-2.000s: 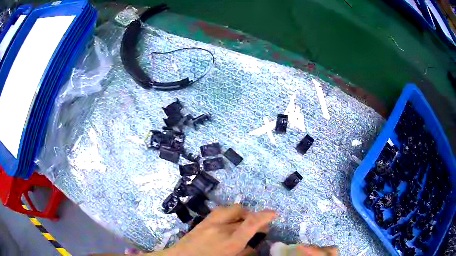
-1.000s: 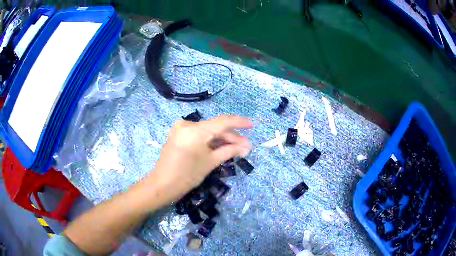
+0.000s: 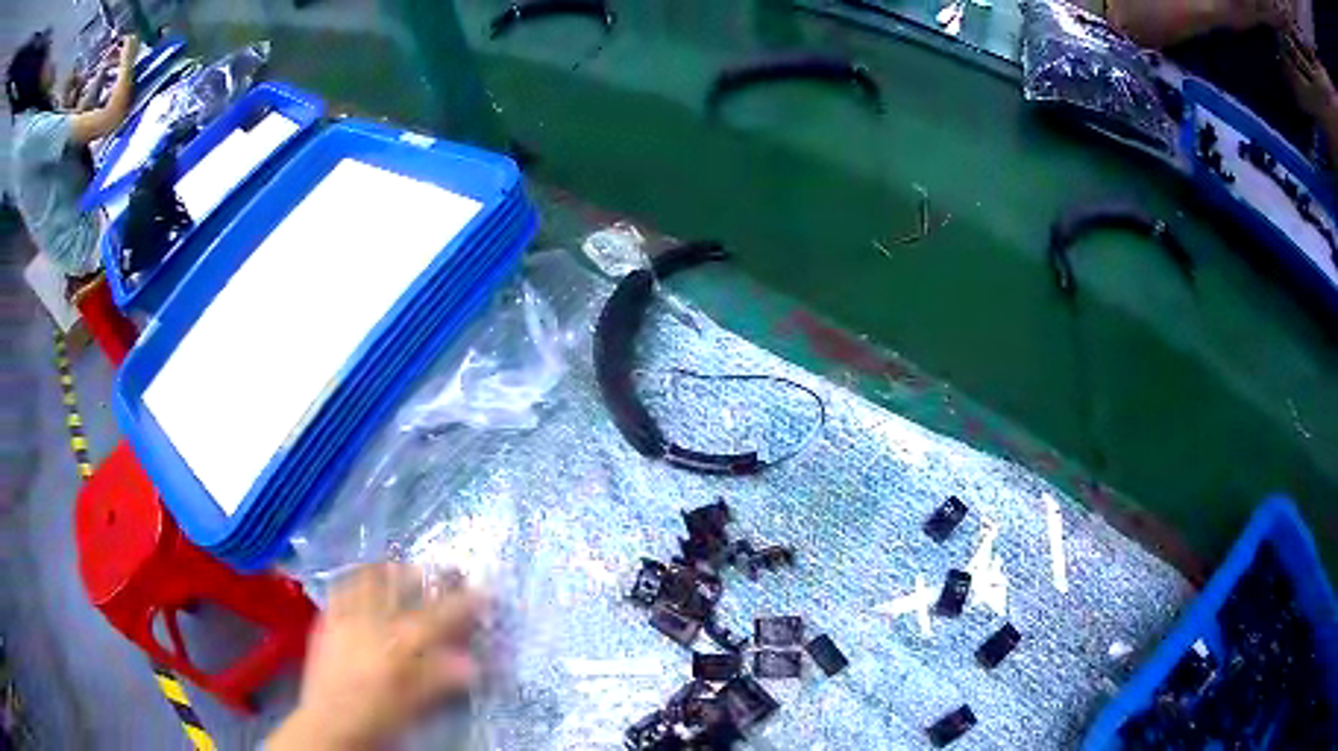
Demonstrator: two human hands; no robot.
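Note:
My left hand (image 3: 389, 656) is blurred at the lower left, by the edge of a clear plastic bag (image 3: 506, 367); its fingers look apart and no held thing shows. My right hand is out of the picture. A pile of small black plastic housings (image 3: 704, 707) lies on the bubble-wrap mat (image 3: 866, 484), cut off by the bottom edge. Several loose housings (image 3: 951, 593) lie apart, to the right. A curved black band (image 3: 624, 367) with a thin wire lies at the mat's back edge.
Stacked blue trays (image 3: 352, 176) stand left above a red stool (image 3: 125, 543). A blue bin (image 3: 1247, 587) of black parts is at right. Black bands (image 3: 792, 71) lie on the green conveyor (image 3: 939, 338). A person (image 3: 59, 176) is far left.
The view has swung up and left, showing more conveyor. My left hand has moved from above the pile to the lower left. My right hand has left the picture. One more loose housing lies near the white scraps.

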